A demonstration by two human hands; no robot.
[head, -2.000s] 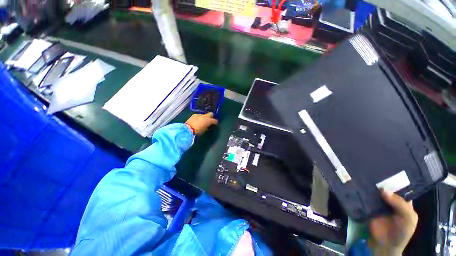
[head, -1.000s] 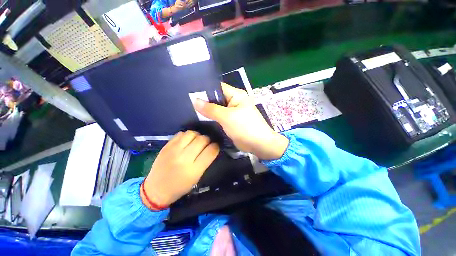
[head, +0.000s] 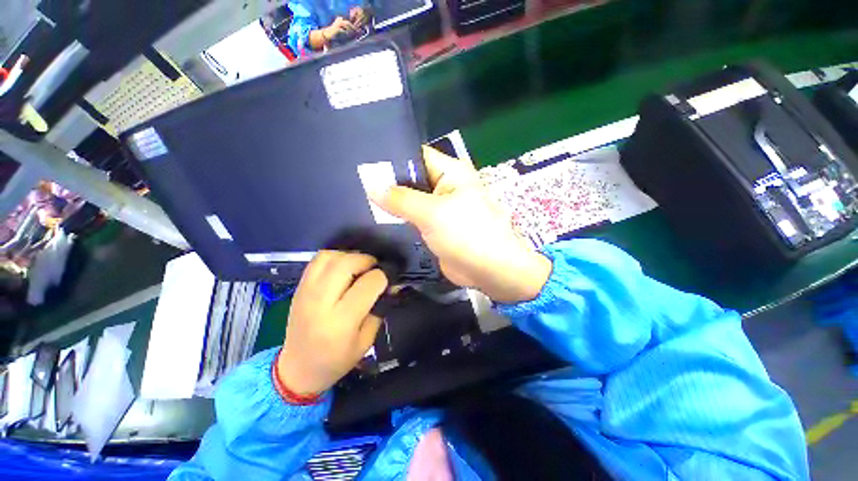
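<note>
A black bottom cover with white labels and a long white strip is held up, tilted, in front of me. My right hand grips its right edge, thumb on a white label. My left hand is at its lower edge with curled fingers; the fingertips are in shadow, and whether they hold something small cannot be told. Below lies an open laptop base, black with small exposed parts, largely hidden by the cover, my hands and sleeves.
A stack of white-edged sheets and loose sheets are at left. A red-marked sheet lies behind my right hand. A tall stack of laptop bases stands at right. Another person's hands show across the bench.
Earlier the right hand held the cover at right while the left hand reached to the small blue bin. Now both hands are at the cover in front, and the view has turned right.
</note>
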